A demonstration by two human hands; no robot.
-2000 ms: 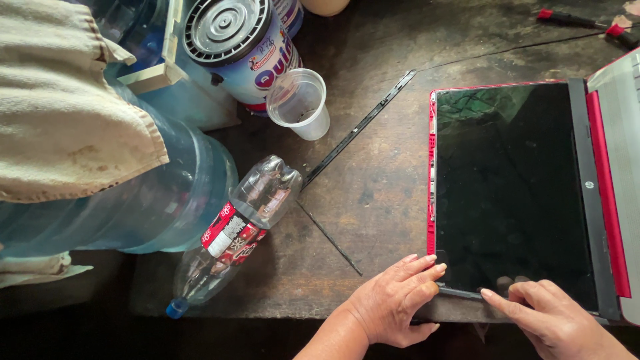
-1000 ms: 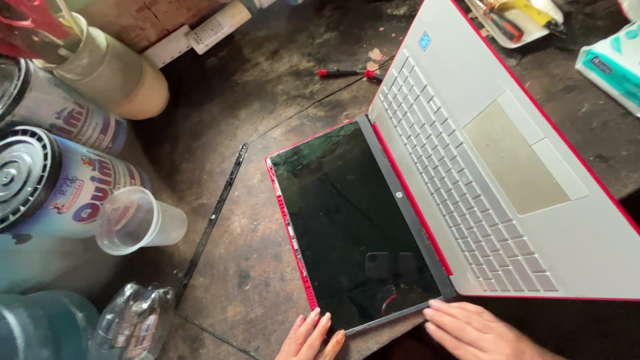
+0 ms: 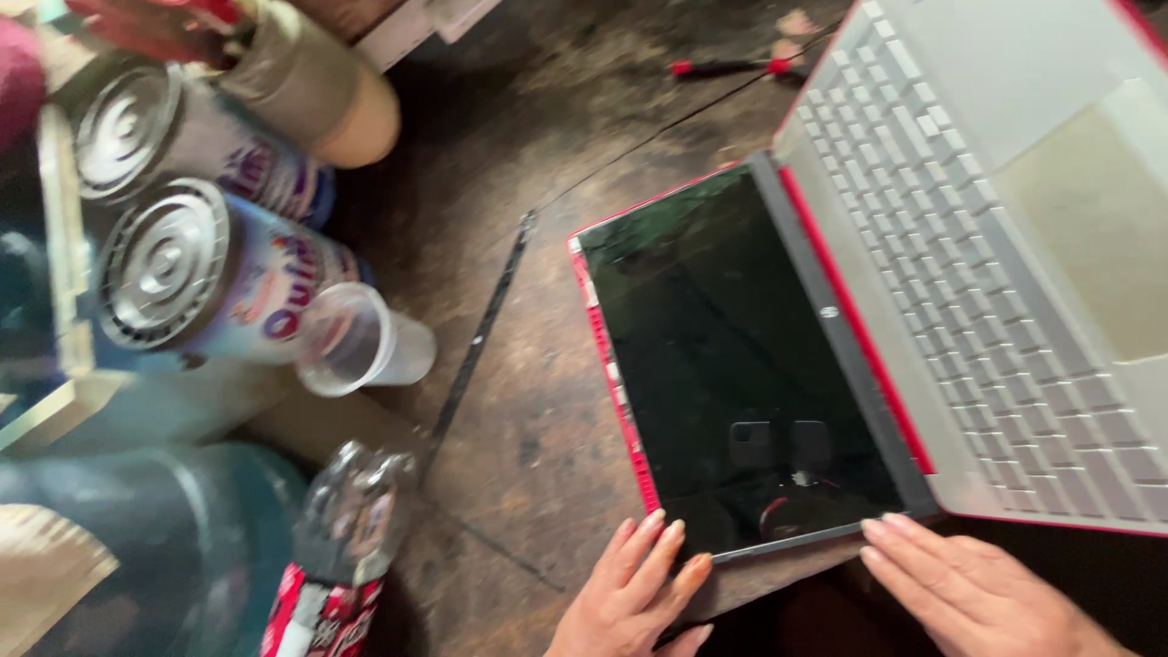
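An HP laptop with a red edge lies opened flat, its dark screen panel on the tabletop and its silver keyboard half to the right. Along the left and top of the panel the red lid rim is exposed; a dark bezel strip runs along the hinge side. My left hand rests its fingertips at the panel's lower left corner. Fingers of my right hand touch the lower right corner near the hinge. Neither hand is closed round anything. A detached thin black bezel frame lies left of the laptop.
On the left stand lidded paint buckets, a clear plastic cup, a soda bottle with a red label and a large blue water jug. A red and black screwdriver lies behind the laptop. The table's front edge is below the panel.
My right hand has moved from the middle of the panel's lower edge to its right corner, farther from my left hand. The view has swung right and turned, showing the keyboard half.
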